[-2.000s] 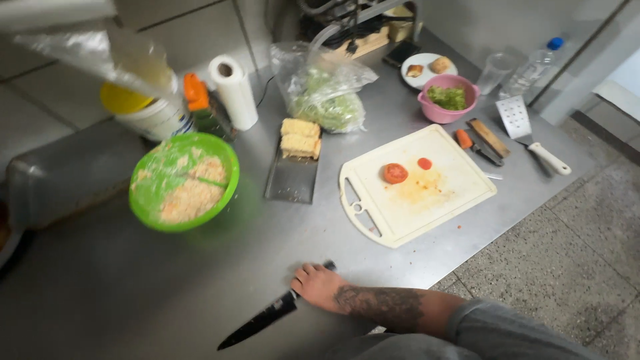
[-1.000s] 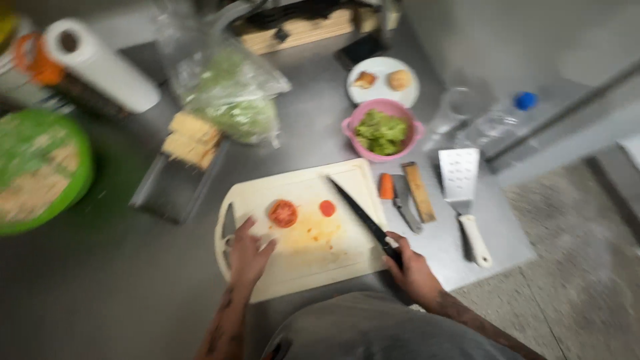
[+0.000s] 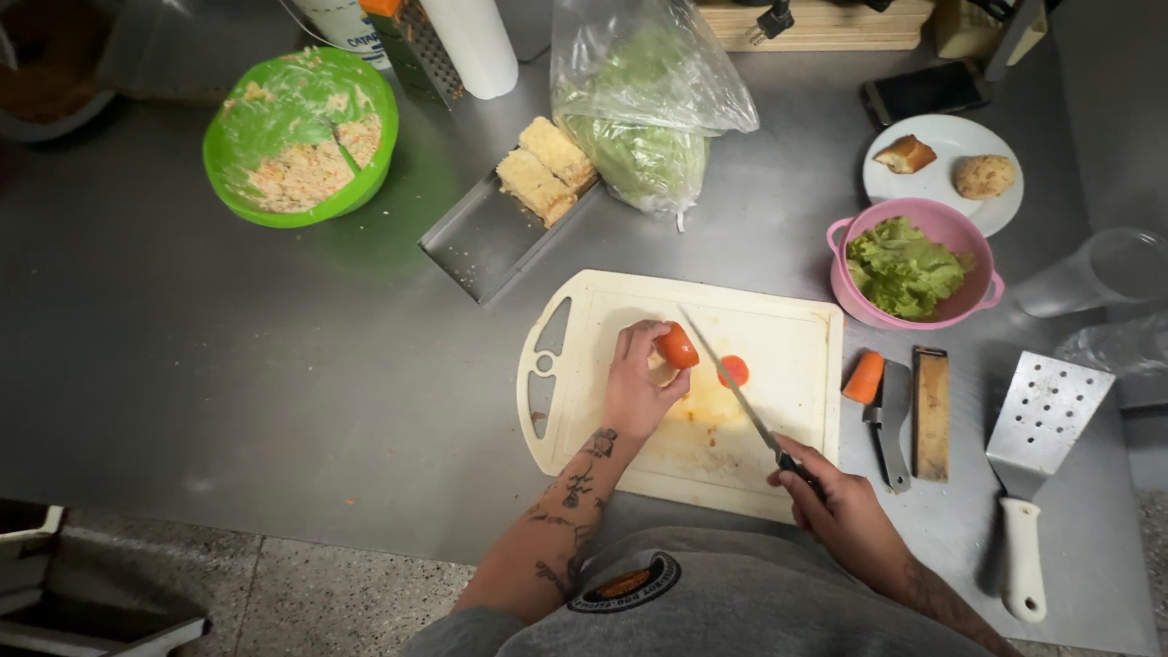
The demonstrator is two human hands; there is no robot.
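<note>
A white plastic cutting board (image 3: 630,301) lies on the steel counter near my body. My left hand (image 3: 639,379) grips a cut tomato (image 3: 677,347) over the board, fingers on its upper and lower sides. In my right hand (image 3: 826,497) is the black handle of a kitchen knife (image 3: 730,379); its blade points up and left, with the tip just right of the tomato. A small red tomato slice (image 3: 734,370) lies partly beside and under the blade. Wet stains and bits mark the board around it.
Right of the board are a pink bowl (image 3: 853,297) of lettuce, a carrot piece (image 3: 863,378), a peeler-like tool (image 3: 890,429) and a perforated spatula (image 3: 1049,401). Behind stand a metal tray (image 3: 474,246) with breaded blocks, bagged greens (image 3: 639,137) and a green bowl (image 3: 219,173).
The tomato, flat on the board one second ago, is now held in my left hand. Two seconds ago the knife was left of the board under a hand; it is now over the board.
</note>
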